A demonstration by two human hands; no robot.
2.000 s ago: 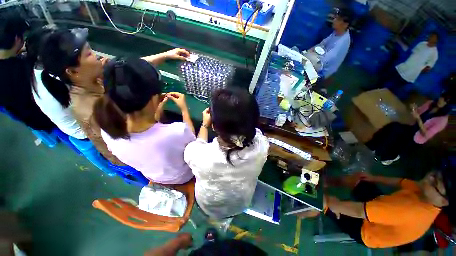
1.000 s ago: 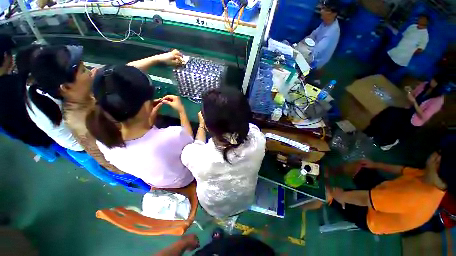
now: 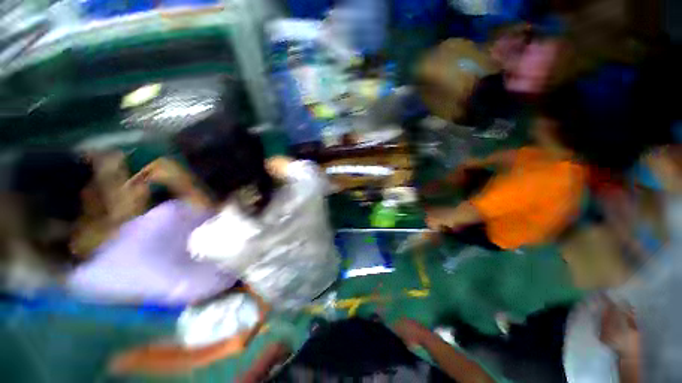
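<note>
The whole view is strongly blurred. My left hand [image 3: 268, 357] is low, left of my dark clothing at the bottom edge. My right hand [image 3: 413, 331] is low on the other side, its forearm running to the bottom right. No object shows in either hand, but the fingers are too blurred to read. The shiny clear blister tray stack [image 3: 176, 105] lies on the bench beyond the seated workers, with a pale yellowish slip [image 3: 142, 95] at its left.
An orange chair [image 3: 172, 360] with a white bundle [image 3: 218, 320] stands front left, behind seated workers in pink and white. A green item [image 3: 384, 215] is on the side table. A person in orange [image 3: 531, 198] sits right. Another person stands at the right edge. Yellow tape [image 3: 348, 304] marks the floor.
The view has swung right, so the bench, workers and chair sit further left and a person appears at the right edge. My right hand has come into view.
</note>
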